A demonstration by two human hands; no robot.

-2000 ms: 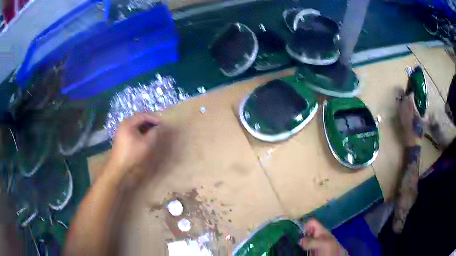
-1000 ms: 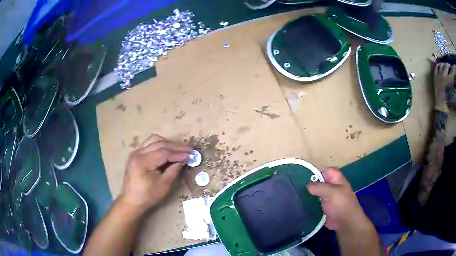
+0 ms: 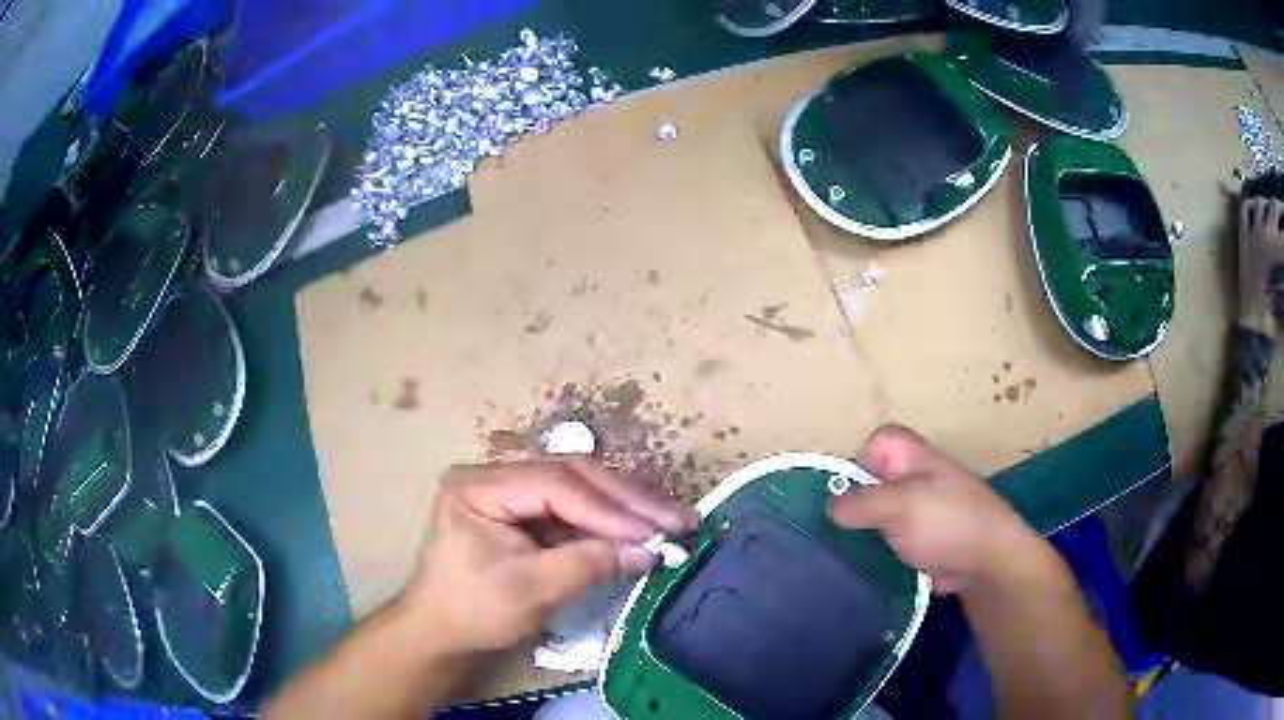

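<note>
A green oval housing (image 3: 789,605) with a pale rim and a dark recessed middle is at the near edge, tilted. My right hand (image 3: 936,513) grips its upper right rim, thumb and fingers near a small bright corner boss. My left hand (image 3: 542,542) pinches a small silver fitting (image 3: 665,549) at the housing's upper left rim. Whether the fitting touches the housing I cannot tell. A white disc (image 3: 570,438) lies on the stained cardboard (image 3: 676,281) just above my left hand. A white pad (image 3: 570,654) shows partly below it.
A heap of silver fittings (image 3: 465,120) lies at the back left, before a blue bin (image 3: 338,49). Dark green housings (image 3: 211,598) are piled at left. More housings (image 3: 1105,260) lie at the back right. A person's tattooed forearm (image 3: 1236,436) is at the right edge.
My left hand has moved right from the white discs to the housing's rim with the small fitting. My right hand still holds the housing, which earlier was mostly out of the picture.
</note>
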